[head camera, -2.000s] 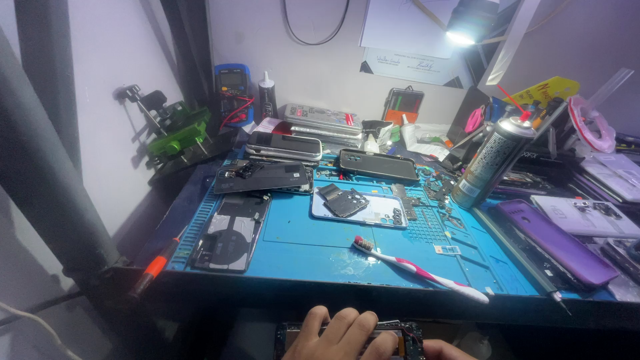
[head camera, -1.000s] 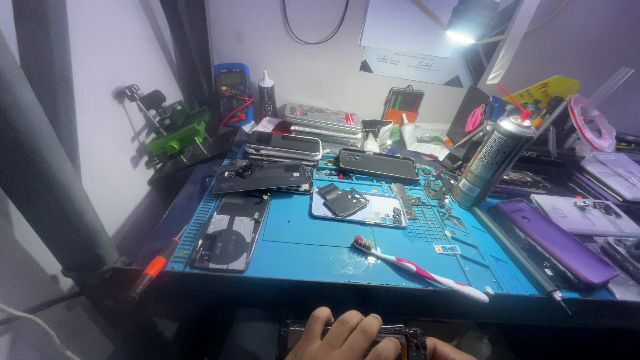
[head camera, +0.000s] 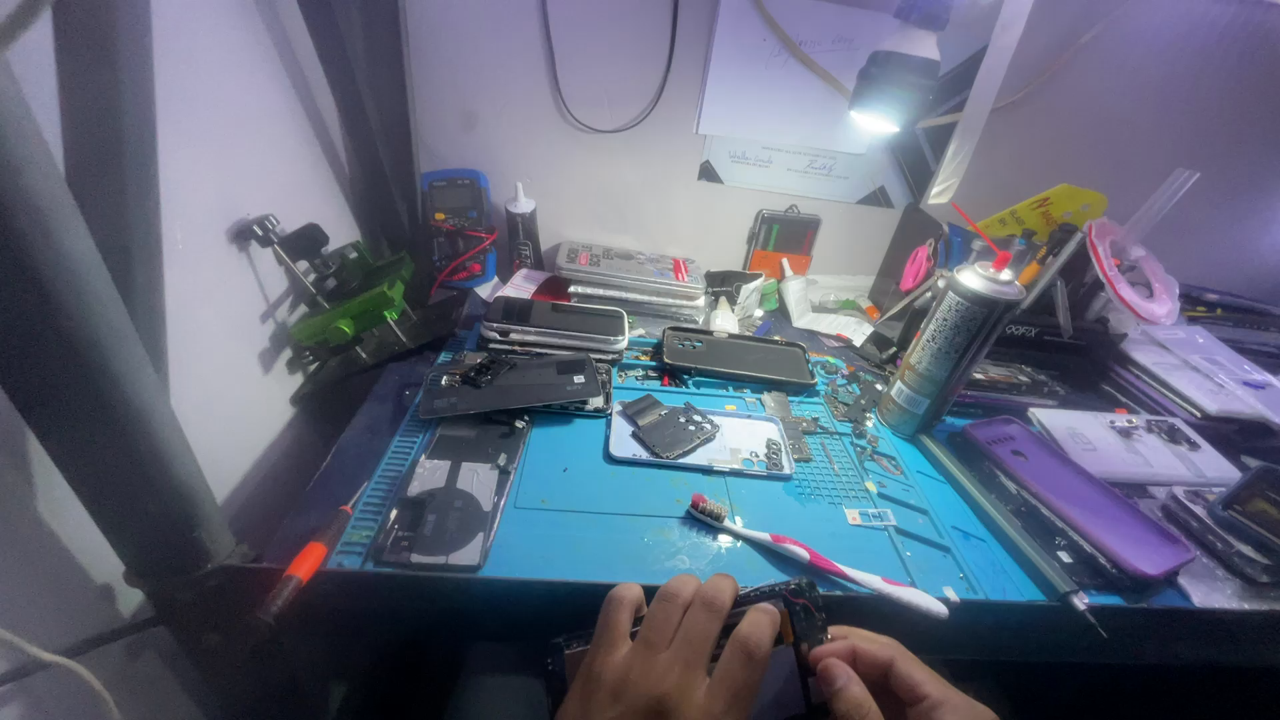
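Observation:
An opened phone frame (head camera: 790, 655) with exposed inner parts is held at the bottom of the head view, below the mat's front edge. My left hand (head camera: 670, 650) lies over it with its fingers spread across the body and gripping its far edge. At the frame's right end, my right hand (head camera: 880, 670) pinches the corner between thumb and fingers. A pink and white toothbrush (head camera: 820, 563) lies on the blue repair mat (head camera: 600, 520) just beyond the hands. The lower part of the phone is out of view.
A light-blue phone back cover (head camera: 740, 445) bears a dark phone part (head camera: 672, 428). A spray can (head camera: 950, 350) stands at the right, near a purple phone case (head camera: 1080, 500). An orange-handled screwdriver (head camera: 305, 570) lies at the left edge, and a dark phone panel (head camera: 455, 495) lies near it.
The phone frame now sits tilted, with its right corner raised compared with one second ago. My right hand has come further into view at that corner. The things on the mat have not moved.

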